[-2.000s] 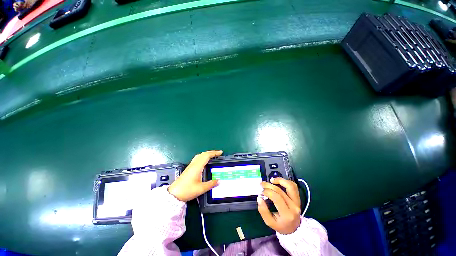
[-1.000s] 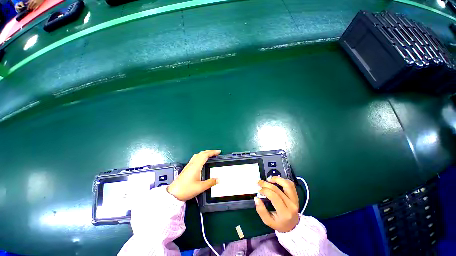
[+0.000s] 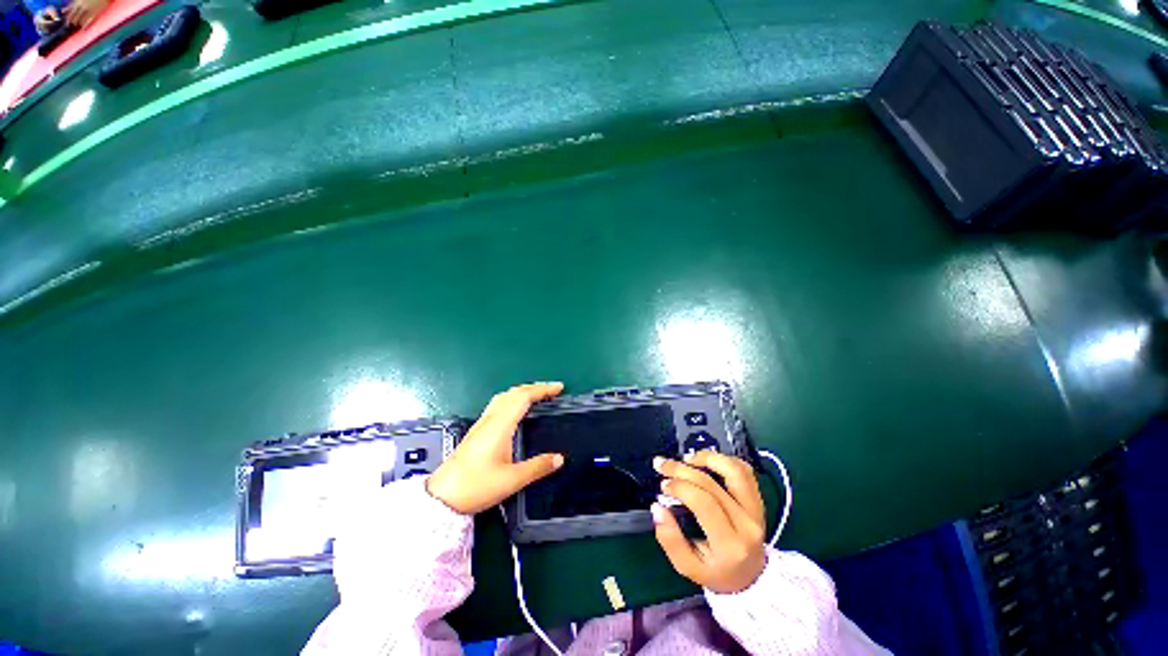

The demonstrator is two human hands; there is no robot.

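Note:
A dark grey handheld unit (image 3: pixel 602 523) lies on the green bench in front of me, its display (image 3: pixel 596 481) dark with a small light mark. My left hand (image 3: pixel 493 455) grips its left end, thumb over the screen edge and fingers at the far edge. My right hand (image 3: pixel 717 519) rests over its right end by the navigation pad, fingertips near the screen's right edge, with a small white thing between fingers and thumb. A second unit (image 3: pixel 288 506) with a lit white screen lies to the left, partly covered by my left sleeve.
A white cable (image 3: pixel 784 493) curves from the unit's right end; another white cable (image 3: pixel 523 596) runs below its left end. A cream tag (image 3: pixel 614 592) lies near the bench edge. Stacked dark units (image 3: pixel 1012 128) stand far right. A blue bin (image 3: pixel 916 596) is below right. A person's hand shows top left.
The held unit's display has gone from white with green rows, to plain white, to dark. My hands have barely moved. A dark unit beyond the green rail has shifted slightly left.

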